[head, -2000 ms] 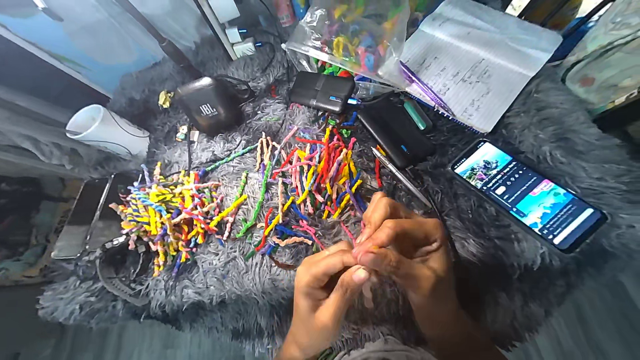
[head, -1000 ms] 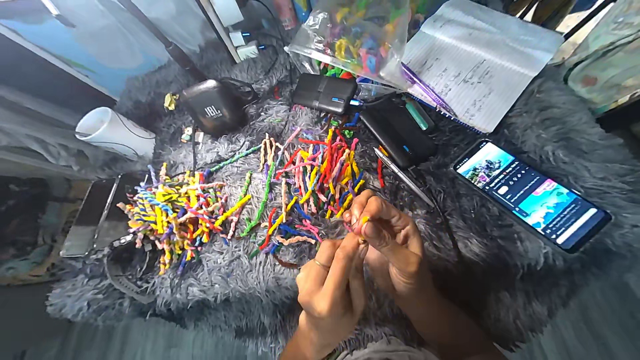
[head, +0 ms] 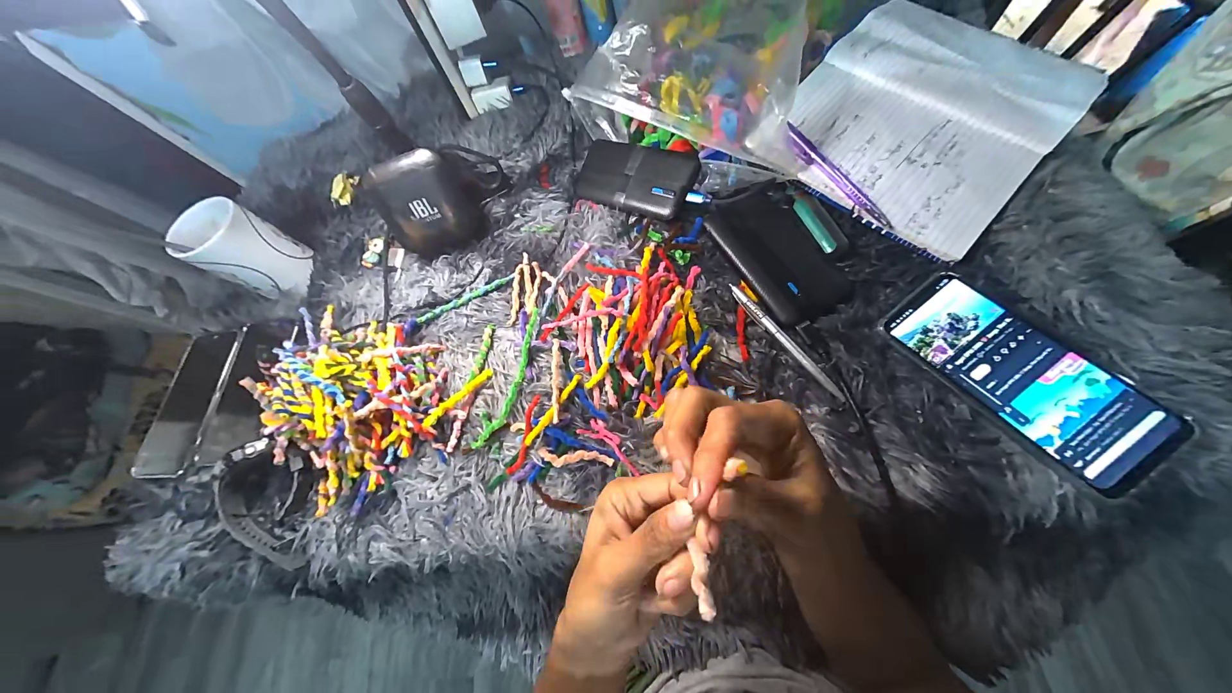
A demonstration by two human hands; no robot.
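My left hand (head: pixel 635 558) pinches a pale pink twisted fuzzy strand (head: pixel 701 577), whose lower end hangs below the fingertips. My right hand (head: pixel 746 462) meets it at the fingertips and grips the upper part, where a small yellow bit shows between its fingers. Just beyond the hands lies a loose pile of coloured twisted strands (head: pixel 626 337), mostly red, yellow, pink and blue. A denser heap of multicoloured twisted pieces (head: pixel 356 395) lies to the left, with a few green strands (head: pixel 520 375) between the two.
Grey shaggy cloth (head: pixel 462 549) covers the surface. Around the piles are a smartphone (head: pixel 1039 385), a pen (head: pixel 789 342), black power banks (head: pixel 780 255) (head: pixel 640 178), a JBL speaker (head: pixel 428 202), a white cup (head: pixel 241 245), a notebook (head: pixel 943 125), a clear plastic bag (head: pixel 693 77) and a wristwatch (head: pixel 245 510).
The hands have shifted slightly, and a pale pink strand now hangs below the left fingertips. Both hands stay together in front of the piles.
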